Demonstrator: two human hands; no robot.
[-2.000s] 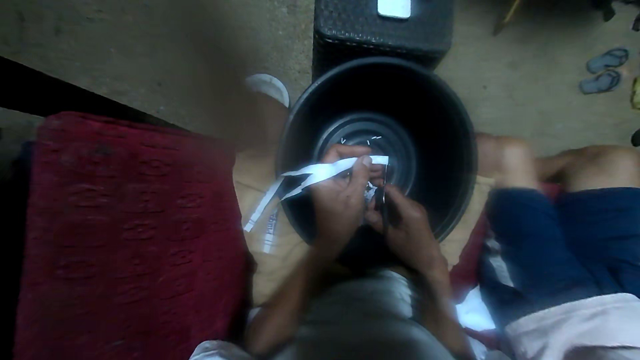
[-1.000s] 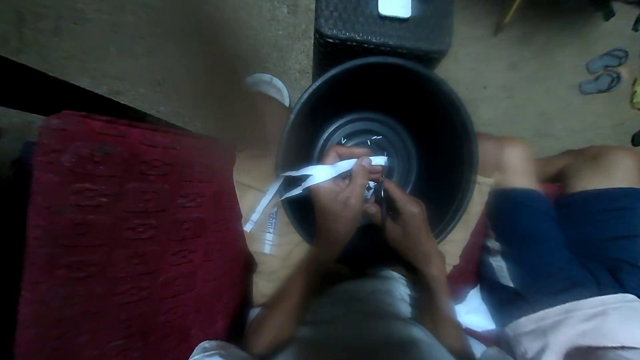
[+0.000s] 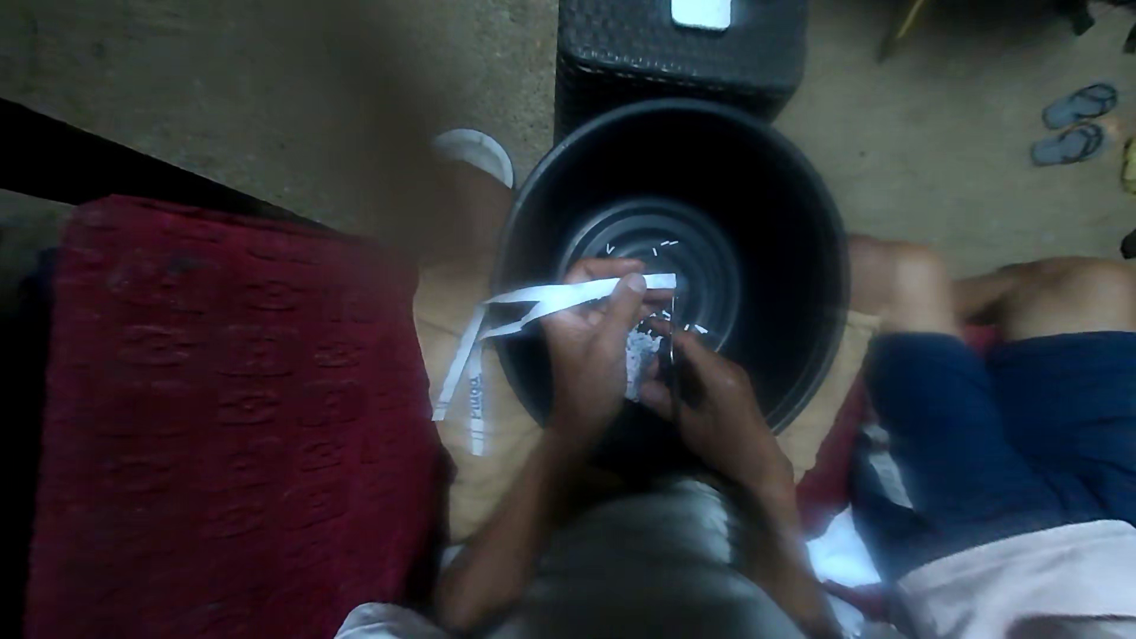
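Over a black plastic tub point(image 3: 834, 266), my left hand point(image 3: 593, 346) pinches several white paper strips point(image 3: 568, 293) between thumb and fingers. Their short ends point right; the long ends hang down over the tub's left rim, and one bears print. My right hand point(image 3: 714, 382) holds scissors point(image 3: 674, 355), whose thin blades point up beside the strips' right end. Whether the blades touch the paper cannot be told. Small white paper clippings point(image 3: 641, 355) lie in the tub below the hands, with a few scattered bits on its floor.
A dark woven stool point(image 3: 683, 62) with a white device point(image 3: 701, 12) on it stands behind the tub. Red patterned cloth point(image 3: 240, 417) covers a surface at left. A seated person in blue shorts point(image 3: 967, 417) is at right. Grey flip-flops point(image 3: 1069, 142) lie on the floor.
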